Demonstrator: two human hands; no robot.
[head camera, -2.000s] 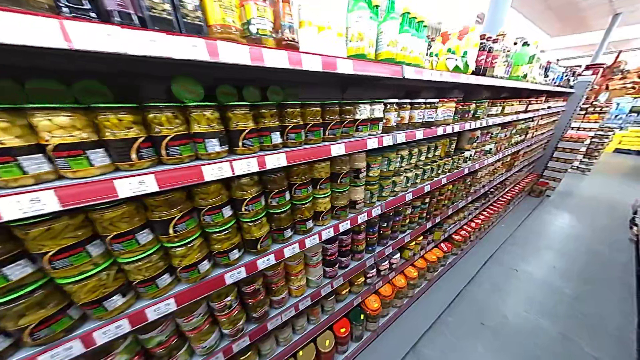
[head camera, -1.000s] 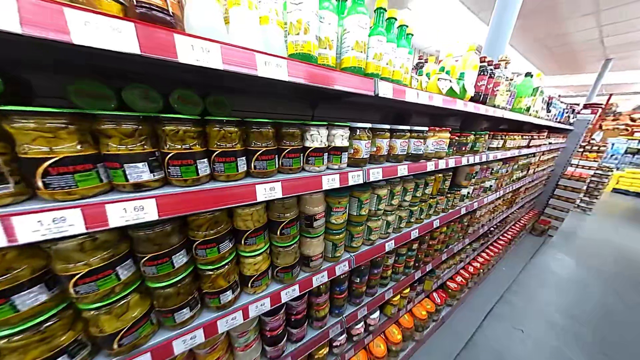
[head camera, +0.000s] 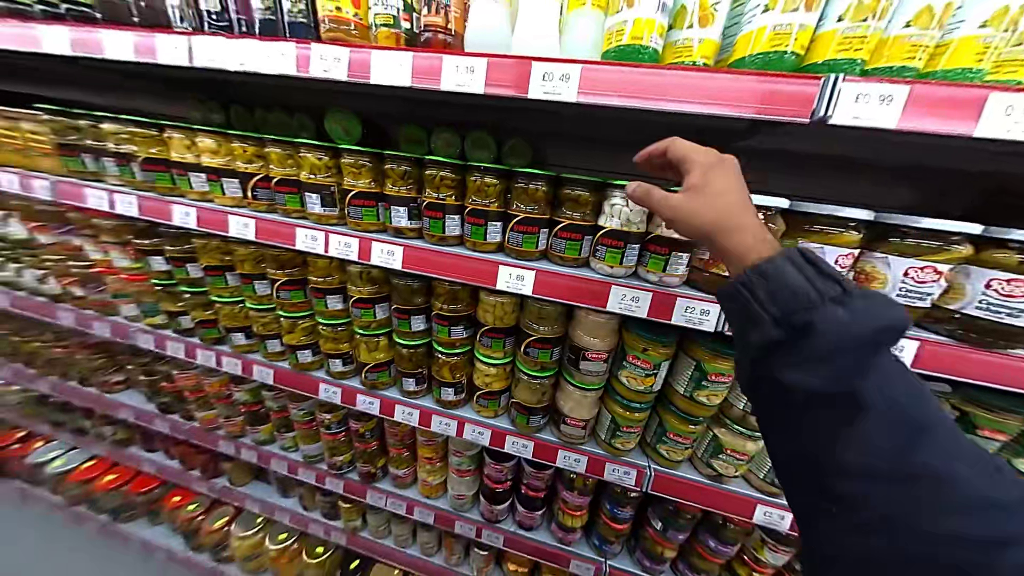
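My right hand (head camera: 700, 196), in a dark jacket sleeve, reaches in from the right at the upper jar shelf. Its thumb and fingers are apart and curved, just above a glass jar of white pickled cloves (head camera: 621, 228), which looks like garlic. Whether a fingertip touches the lid I cannot tell. A second jar of the same kind (head camera: 666, 254) stands under the hand, partly hidden by it. To the left runs a row of jars of green pickles (head camera: 528, 216) with black labels and green lids. My left hand is out of view.
Above the hand, a shelf edge with price tags (head camera: 688, 84) carries yellow and green bottles (head camera: 768, 36). Jars with white labels (head camera: 912, 256) stand right of the wrist. Lower shelves hold stacked jars (head camera: 640, 360), and grey floor (head camera: 56, 532) shows at the bottom left.
My right hand and sleeve have come into view over the upper jar shelf; neither earlier frame shows them. The view has swung and moved nearer to the jars.
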